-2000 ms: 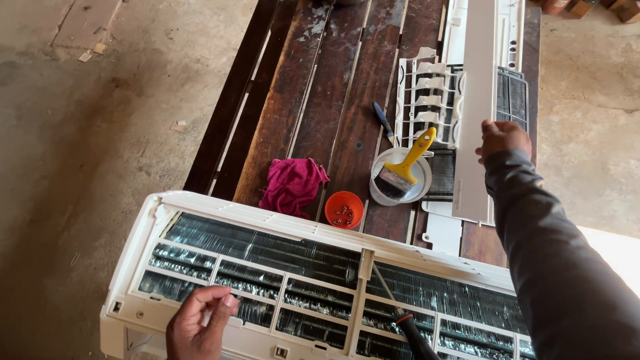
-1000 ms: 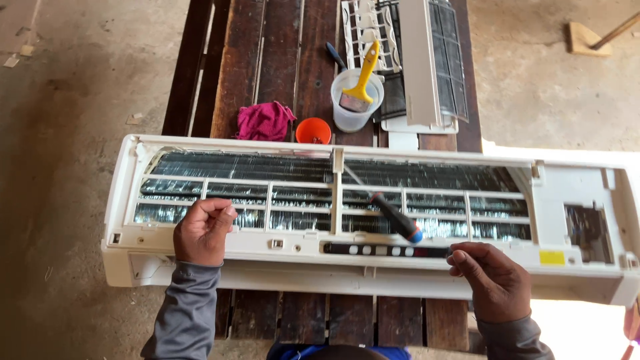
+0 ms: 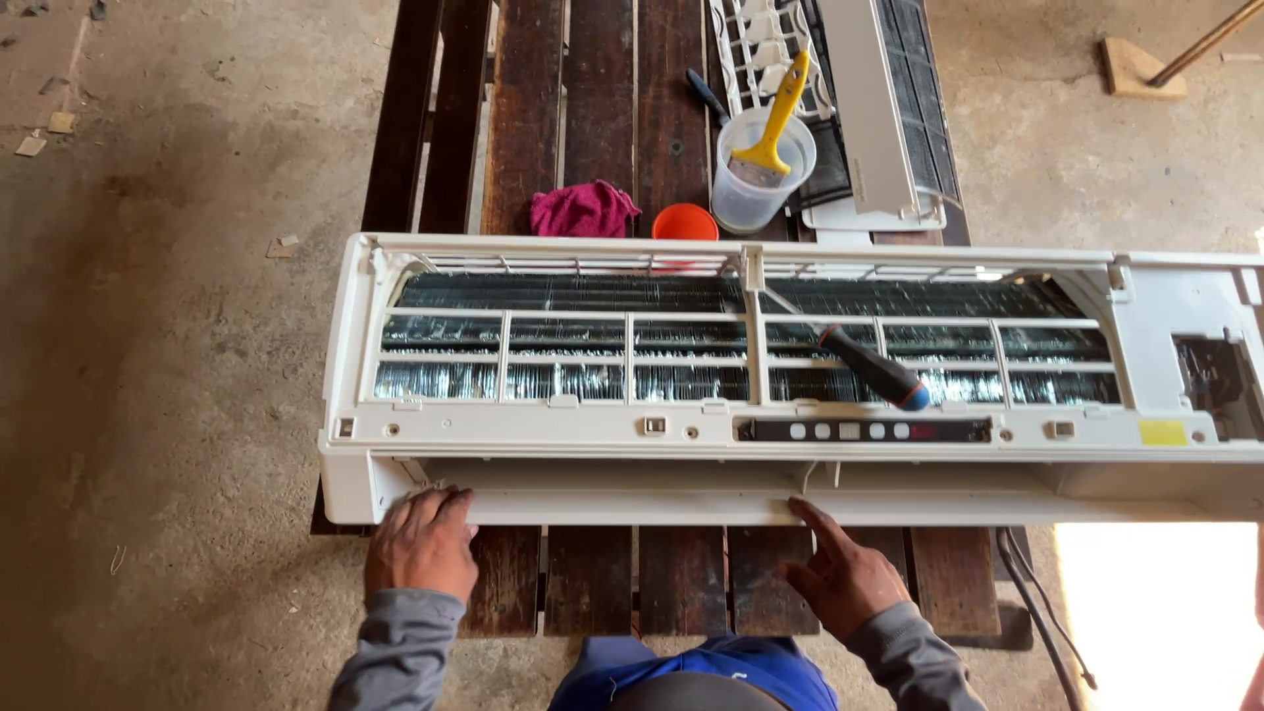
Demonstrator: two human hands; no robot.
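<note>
An air conditioner indoor unit (image 3: 553, 429) in white plastic lies across a slatted wooden table, its finned coil showing behind a grid frame. My left hand (image 3: 425, 543) rests its fingertips on the lower front edge, near the left end. Farther right, my right hand (image 3: 844, 568) touches the same edge with its index finger, the other fingers loosely bent; it holds nothing. A screwdriver (image 3: 869, 367) with a black and blue handle lies slantwise on the grid. Below it, a dark strip with pale squares (image 3: 864, 431) sits in the unit's front.
Behind the unit are a magenta cloth (image 3: 583, 209), an orange cup (image 3: 684, 223) and a clear plastic tub (image 3: 746, 197) holding a yellow-handled paintbrush (image 3: 780, 114). A long white panel (image 3: 869, 109) and mesh filters (image 3: 913, 89) lie at back right. Cables (image 3: 1037, 602) hang at the table's right.
My right hand has come from the white panel at the back to the unit's lower front edge. My left hand has moved down from the grid to that edge. The view has shifted.
</note>
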